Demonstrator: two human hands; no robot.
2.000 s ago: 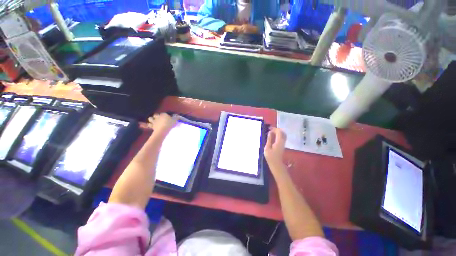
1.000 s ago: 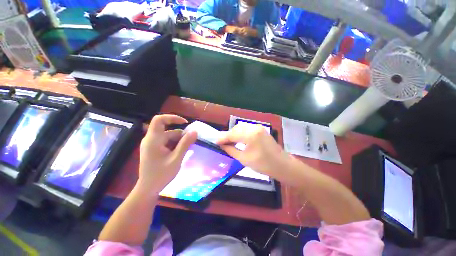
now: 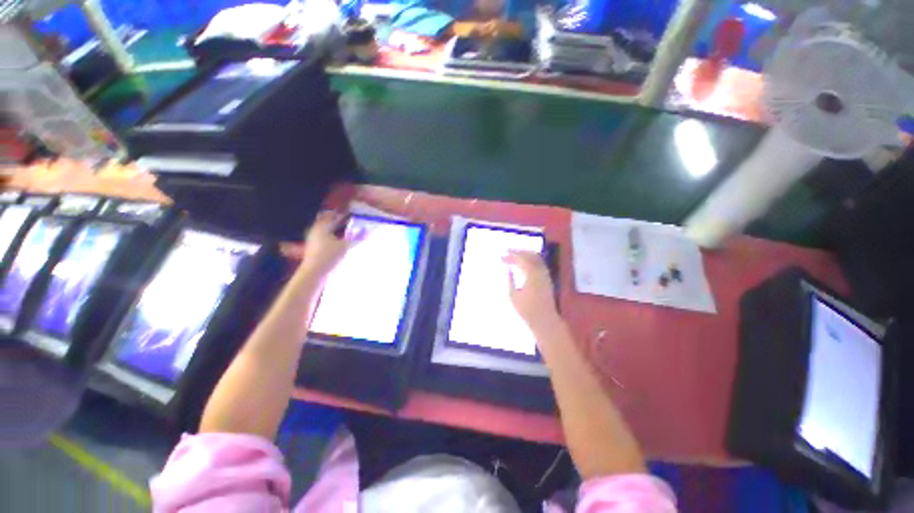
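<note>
Two tablets with bright white screens lie side by side in black foam trays in front of me. My left hand (image 3: pixel 326 243) is at the upper left corner of the left tablet (image 3: pixel 369 281); its fingertips are blurred, and I cannot tell if they grip the edge. My right hand (image 3: pixel 527 281) is over the upper right of the right tablet (image 3: pixel 491 306), its fingers at the white screen and holding nothing visible. A pale liner shows around the right tablet. The black tray (image 3: pixel 351 373) shows below the left tablet.
More tablets in trays (image 3: pixel 180 306) stand at the left. A tall black tray stack (image 3: pixel 266 170) is behind them. A paper sheet (image 3: pixel 601 263) with small dark items, a white fan (image 3: pixel 830 102) and another tablet (image 3: pixel 842 386) are at the right. The green belt (image 3: pixel 501 150) runs beyond; a thin wire lies on the bench.
The left tablet, raised and tilted with a colourful screen one second ago, now lies in its tray with a white screen. My hands have parted; my right hand has moved over the right tablet.
</note>
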